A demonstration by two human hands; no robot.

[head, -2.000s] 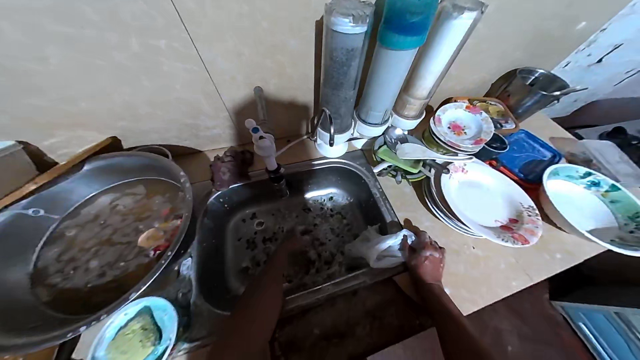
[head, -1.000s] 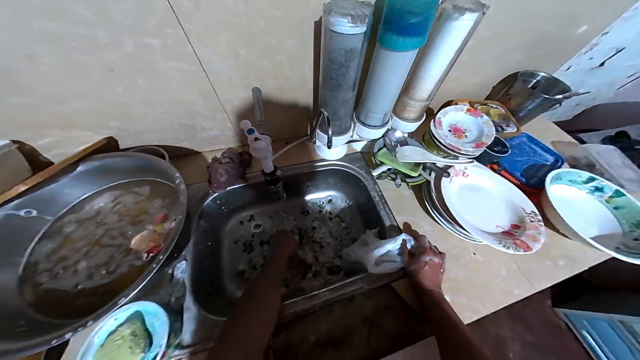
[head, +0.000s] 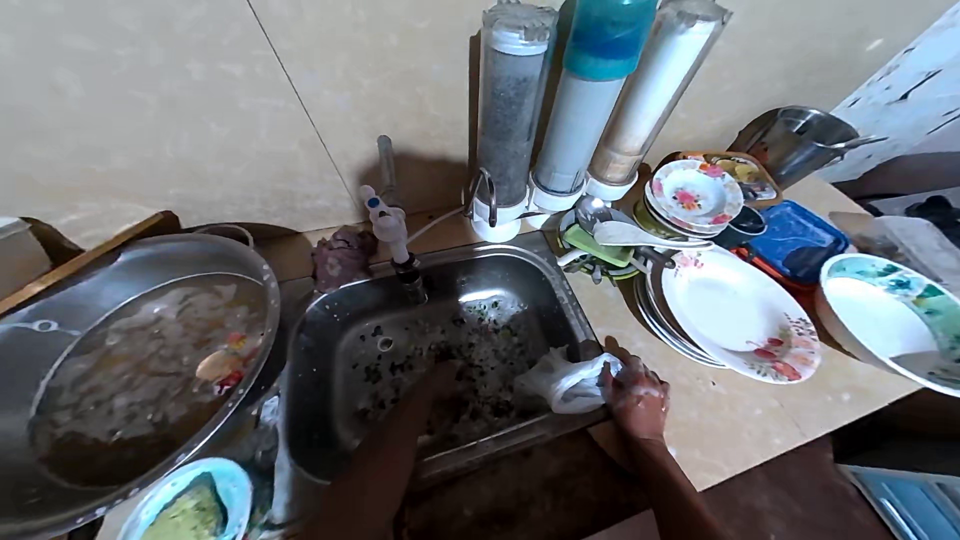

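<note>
My right hand [head: 637,394], wet with suds, grips the edge of a white plastic bag [head: 566,382] at the right rim of the steel sink [head: 555,289]. The bag hangs over the rim into the basin. My left hand [head: 442,382] reaches down into the sink among dark green and pale food scraps [head: 487,337]; its fingers are dark and blurred, so what they hold cannot be told. A white tap [head: 390,229] with a dark spout stands at the sink's back edge, beside a crumpled purplish cloth [head: 341,259].
Left of the sink sits a large metal basin [head: 270,300] of cloudy water, with a light-blue bowl [head: 244,480] in front. Three filter cylinders [head: 510,127] stand behind. On the right are stacked floral plates [head: 735,315], spoons [head: 645,234], a green-patterned bowl [head: 870,322] and a steel pot [head: 802,139].
My left hand has shifted within the sink among the scraps. My right hand stays at the right rim with the plastic bag.
</note>
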